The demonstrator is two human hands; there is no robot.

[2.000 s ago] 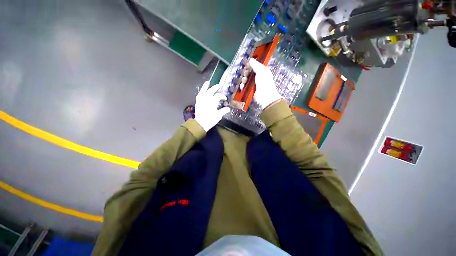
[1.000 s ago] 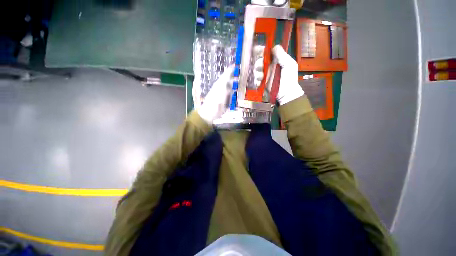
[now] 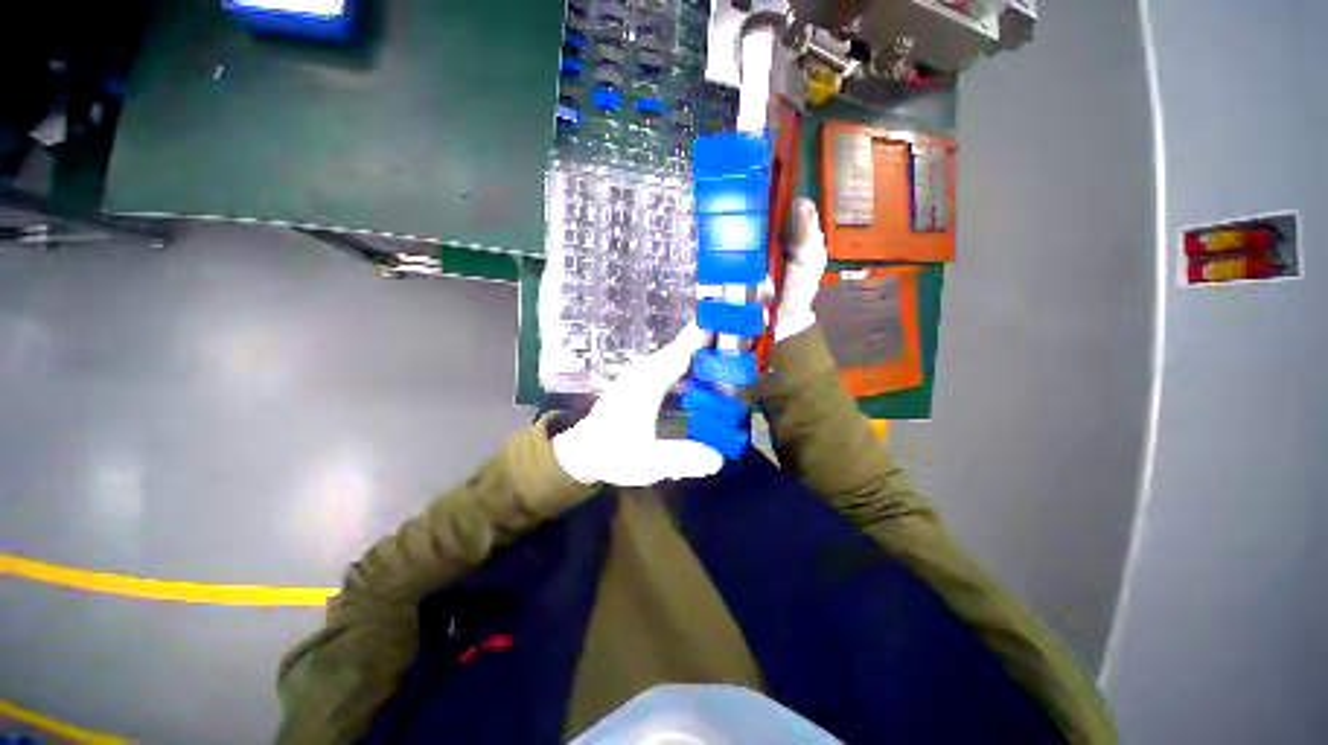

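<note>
A row of several bright blue blocks stands upright in front of me, tilted apart at the lower end. My left hand, white-gloved, has its thumb and fingers around the lower blocks. My right hand, also white-gloved, is on the far side of an orange-red bar or frame behind the blocks; its fingers are partly hidden and hold that frame. The clear blister tray lies left of the blocks.
A grey parts tray with blue pieces lies beyond the clear tray. Two orange fixture plates lie at the right. Machine fittings stand at the back. A blue box sits on the green bench at the left.
The held frame has turned so the blue blocks now face me. My left hand has moved down to the lower blocks. My right hand is now largely behind the frame.
</note>
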